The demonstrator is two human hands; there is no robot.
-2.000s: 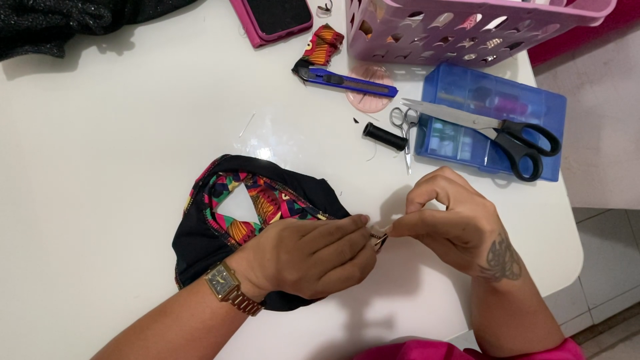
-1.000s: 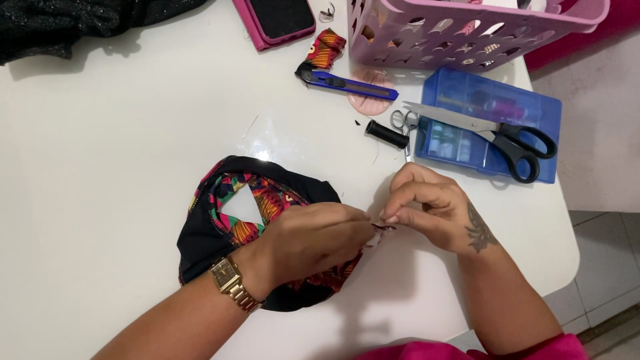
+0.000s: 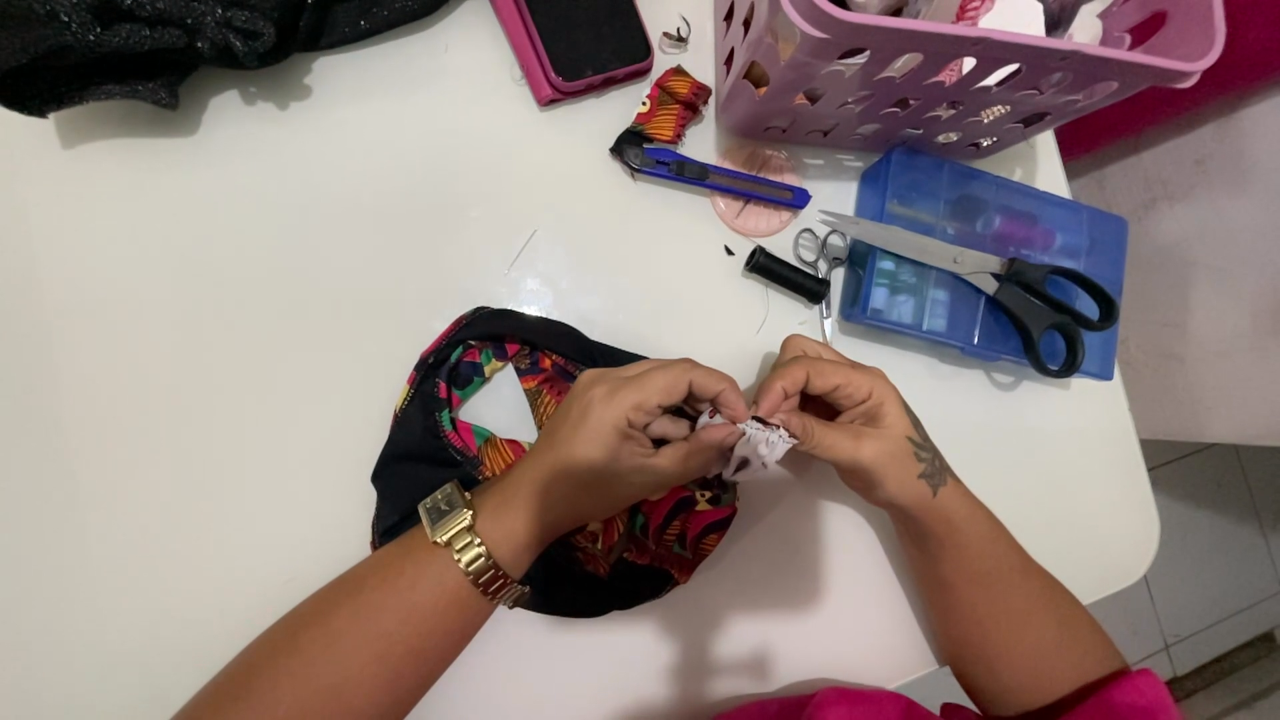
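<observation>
A black fabric piece with a colourful patterned lining [image 3: 420,470] lies on the white table, partly under my left hand [image 3: 650,420]. Thumb and fingers of that hand pinch a small gathered white fabric piece [image 3: 757,447] at its left end. My right hand [image 3: 840,415] pinches the same white piece at its right end, close to the left fingertips. A dark strip shows along its top edge. Whether a needle is between the fingers cannot be told. A black thread spool [image 3: 787,275] and small scissors [image 3: 822,255] lie above the right hand.
Large black-handled scissors [image 3: 1010,275] rest on a blue plastic box [image 3: 1095,240]. A blue utility knife [image 3: 720,178] lies across a pink disc [image 3: 755,222], below a patterned scrap [image 3: 675,105]. Behind are a purple basket [image 3: 900,110], a phone in a pink case [image 3: 585,45] and black glittery fabric [image 3: 180,45].
My left hand has turned so its thumb shows, and the white gathered piece has come into fuller view between both hands. More of the patterned lining shows below the left hand.
</observation>
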